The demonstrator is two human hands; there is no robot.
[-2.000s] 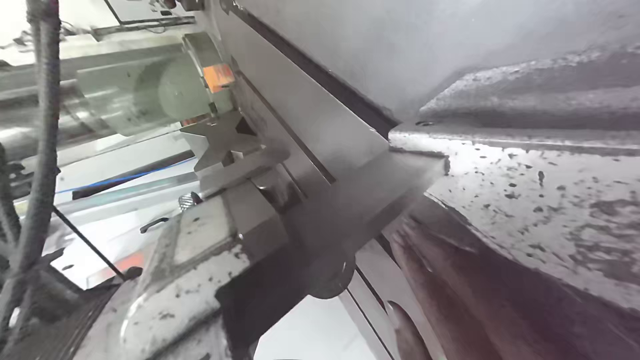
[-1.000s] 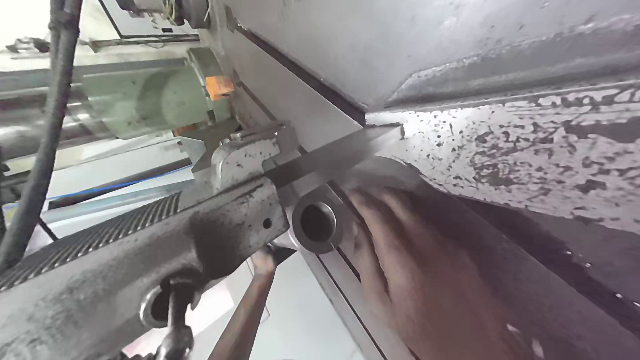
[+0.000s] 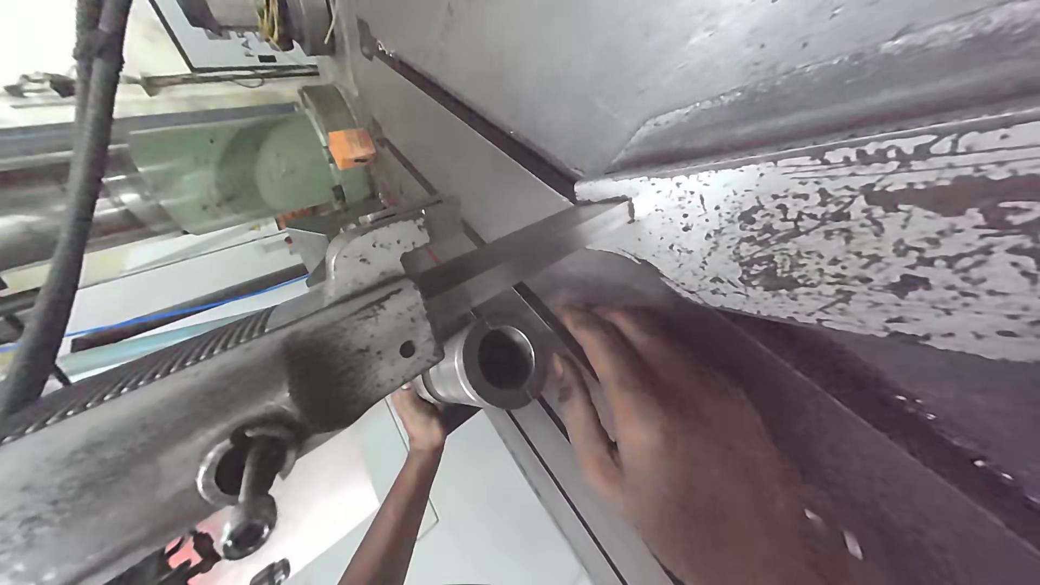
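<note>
A hollow metal cylinder (image 3: 449,375) with a thick, slotted end ring faces the camera near the middle. My right hand (image 3: 658,406) is just right of it, back of the hand up, fingers spread along a flat grey metal surface, with a fingertip close to the ring; a grip on it is not visible. Behind the cylinder, lower down, my left hand (image 3: 422,422) is at its far end, its fingers partly hidden. A flat metal bar (image 3: 520,252) runs above the ring, from a worn metal clamp arm (image 3: 357,349) to a pitted metal edge.
The pitted edge of a large metal block (image 3: 812,236) spans the right side. A ribbed screw (image 3: 162,357) lies along the clamp arm, with a pivoted metal handle (image 3: 252,496) below. A black hose (image 3: 73,203) hangs at left, before a green cylindrical machine part (image 3: 236,171).
Two seconds ago neither hand showed clearly; both are visible one second ago and now. More of the cylinder's side shows now than one second ago. The view has shifted.
</note>
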